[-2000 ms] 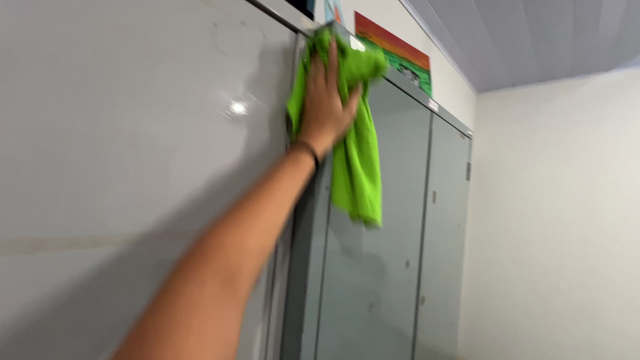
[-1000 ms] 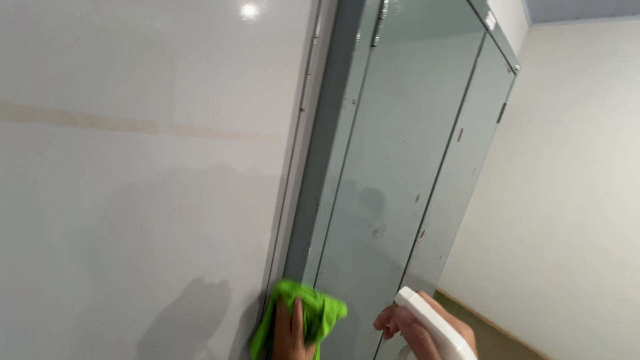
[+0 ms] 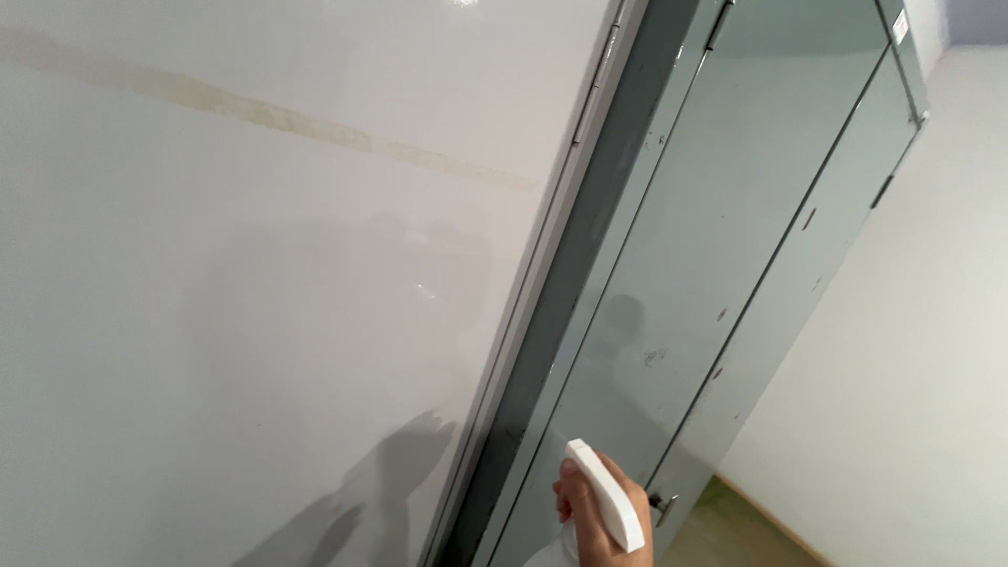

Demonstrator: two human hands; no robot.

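Low in the view, right of centre, my right hand grips a white spray bottle by its trigger head, with a finger on the trigger side. The bottle's nozzle end points up and left, in front of the grey-green metal cabinet. Part of the bottle's body shows below the hand; the rest is cut off by the frame's lower edge. My left hand and the green cloth are out of view. On the left stands a glossy white door panel crossed by a faded yellowish strip.
A metal handle sticks out of the cabinet just right of my hand. Dark hinges and scuff marks mark its doors. Beyond it rises a pale wall, with a strip of brownish floor at its foot.
My left hand and the green cloth moved from the cabinet's top down along its edge, then out of view. My right hand came into view with the spray bottle. The view has tilted down.
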